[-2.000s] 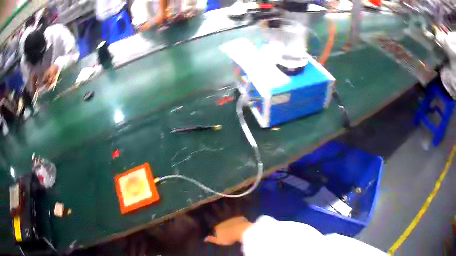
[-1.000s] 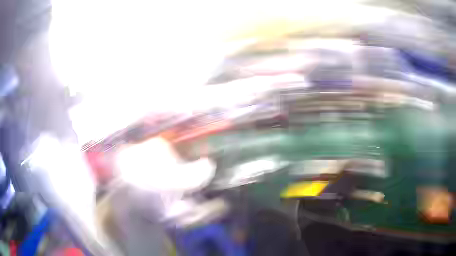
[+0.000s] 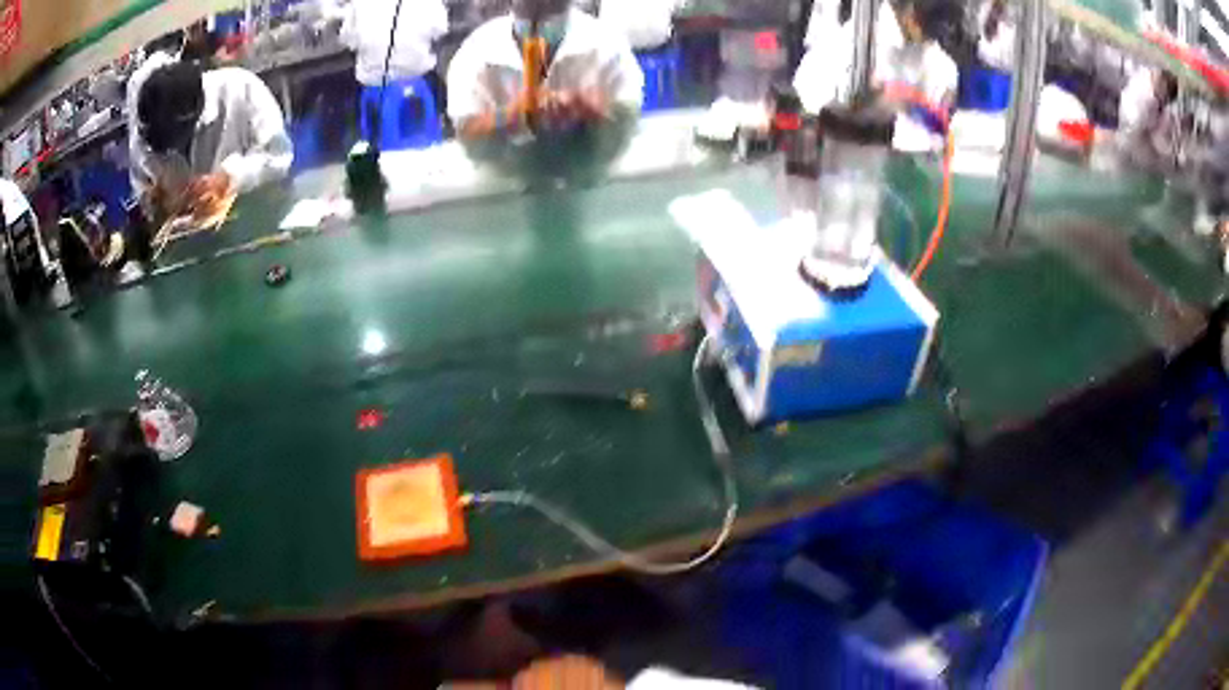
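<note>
The orange-red square plate (image 3: 411, 508) with a cream centre lies near the bench's front edge. A pale hose (image 3: 607, 546) runs from its right side to the blue and white box (image 3: 842, 353). Dark tweezers (image 3: 593, 396) with a pale gold end lie on the green mat behind the hose. My right hand (image 3: 569, 673) shows only as a small part at the bottom edge, below the bench front, beside a white sleeve; its fingers cannot be made out. My left hand is out of the picture.
A clear canister (image 3: 846, 202) stands on the blue and white box. At left are a black box (image 3: 101, 506), a clear bottle (image 3: 166, 423) and a small cream block (image 3: 187, 518). A blue bin (image 3: 930, 580) is below the bench at right. People in white smocks sit opposite.
The view swung away in a blur and came back to the bench. My right hand is now lower and mostly cut off. The plate and tweezers look unmoved on the mat.
</note>
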